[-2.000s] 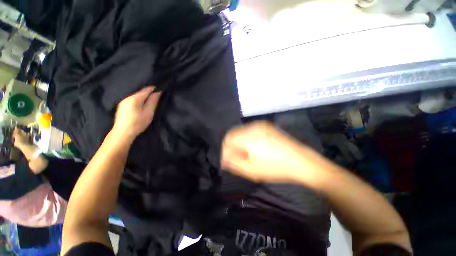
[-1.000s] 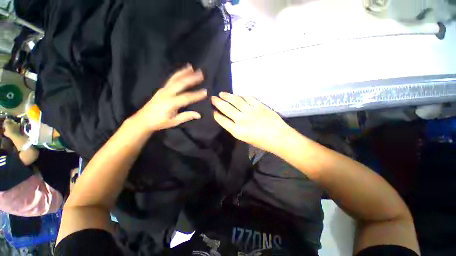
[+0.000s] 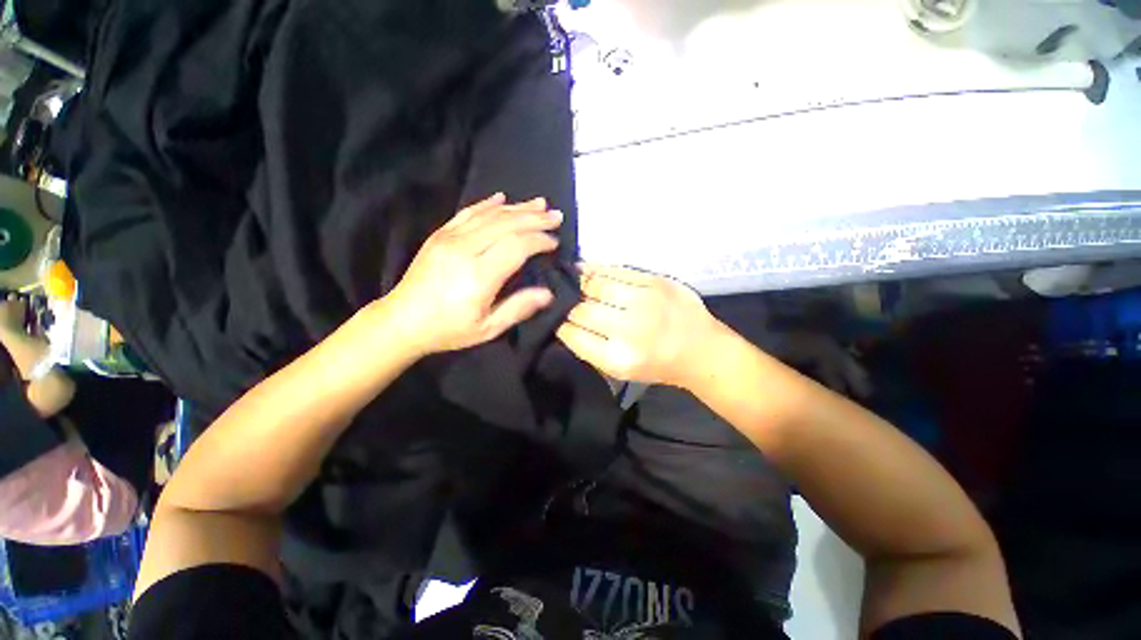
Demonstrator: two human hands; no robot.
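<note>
A large black garment piece [image 3: 363, 138] lies over the left of the white machine table [image 3: 776, 138] and hangs down across my lap. My left hand [image 3: 488, 275] rests on the cloth near its right edge, fingers spread a little, palm down. My right hand [image 3: 638, 323] is just right of it with fingers curled on the cloth's edge, pinching a fold. The fingertips of my right hand are partly hidden by the fold. At the top, a bit of the machine's metal fitting shows beside the cloth.
A measuring tape strip [image 3: 926, 240] runs along the table's front edge. A round pale knob [image 3: 938, 13] is at the top right. At the left, another person's arm [image 3: 38, 369] shows near a machine with a green disc [image 3: 13, 238], above a blue basket [image 3: 75, 575].
My left hand has come down on the cloth near its right edge. My right hand has moved slightly right and down and has taken hold of a fold. The cloth edge is bunched between them.
</note>
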